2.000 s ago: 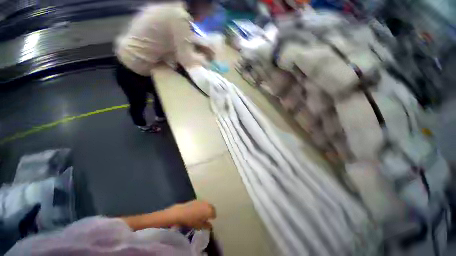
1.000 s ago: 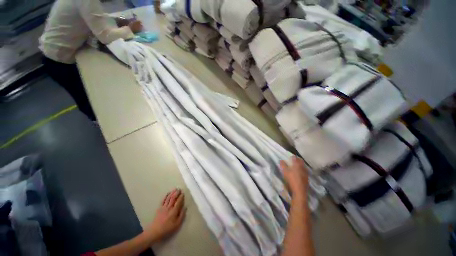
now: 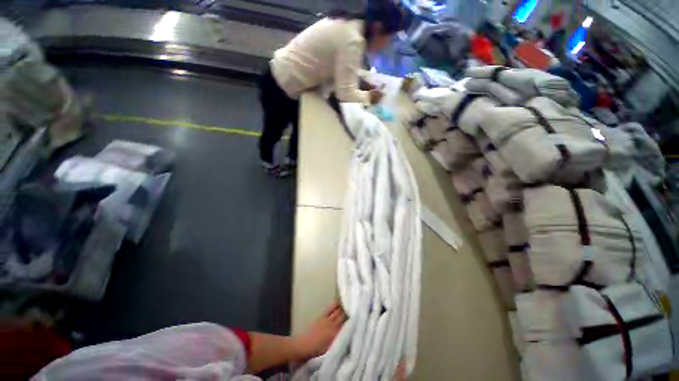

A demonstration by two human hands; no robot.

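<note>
A long white curtain lies gathered lengthwise in loose folds on the beige table. My left hand is at the curtain's left edge near the bottom of the view; its fingertips are against the cloth, and whether they grip it is not clear. Only a small bit of my right hand shows at the bottom edge, on the curtain's right side; the rest is cut off or hidden. A narrow white strip sticks out to the right from the cloth.
A person in a pale top leans over the table's far end, hands near a light-blue item. Strapped bundles are stacked along the table's right side. Plastic-bagged goods lie on the floor at the left, near a yellow line.
The curtain has been drawn into a narrower, straighter band. My left hand has moved from bare table to the curtain's edge. My right hand has dropped mostly out of view. The camera has turned.
</note>
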